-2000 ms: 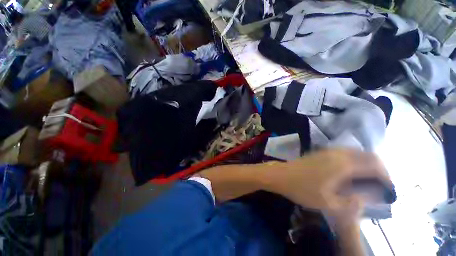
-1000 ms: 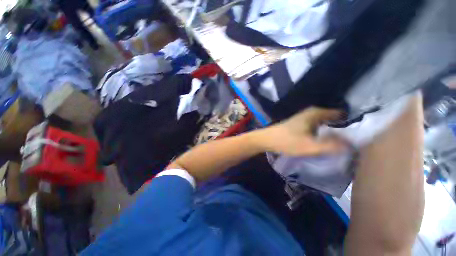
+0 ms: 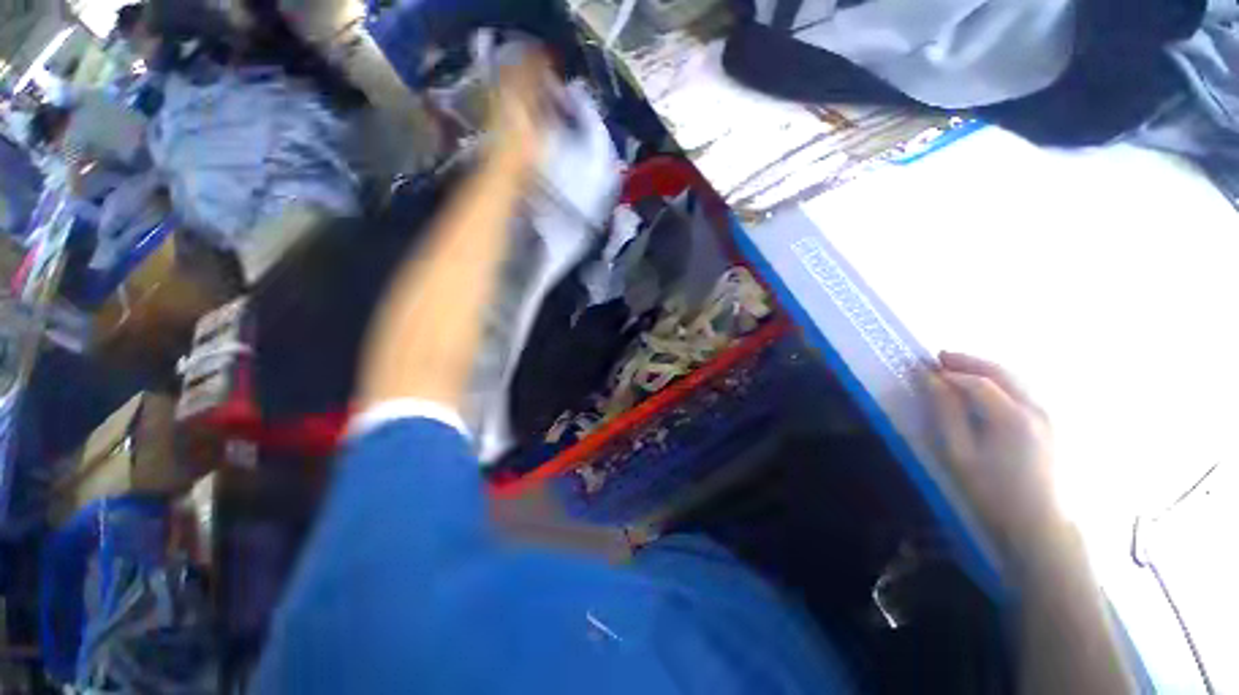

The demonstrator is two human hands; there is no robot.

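Observation:
My left hand (image 3: 523, 116) is stretched out to the upper left, over the red-rimmed crate. It is blurred, and its fingers are hard to make out. A pale garment piece with dark parts (image 3: 578, 177) hangs from it along my forearm. My right hand (image 3: 989, 432) rests on the front edge of the white sewing table (image 3: 1087, 299), beside the ruler marks. Its fingers are slightly bent and it holds nothing visible.
The red crate (image 3: 652, 418) holds pale strips and dark cloth below the table's blue edge. Grey and black garment pieces (image 3: 951, 48) lie at the table's back. Cardboard boxes (image 3: 125, 441) and pale blue cloth (image 3: 252, 149) are at left. A thin dark cord lies at right.
My left hand has swung from the table to the upper left with the garment piece. My right hand has let go of cloth and come down on the table edge. The near table top is now uncovered.

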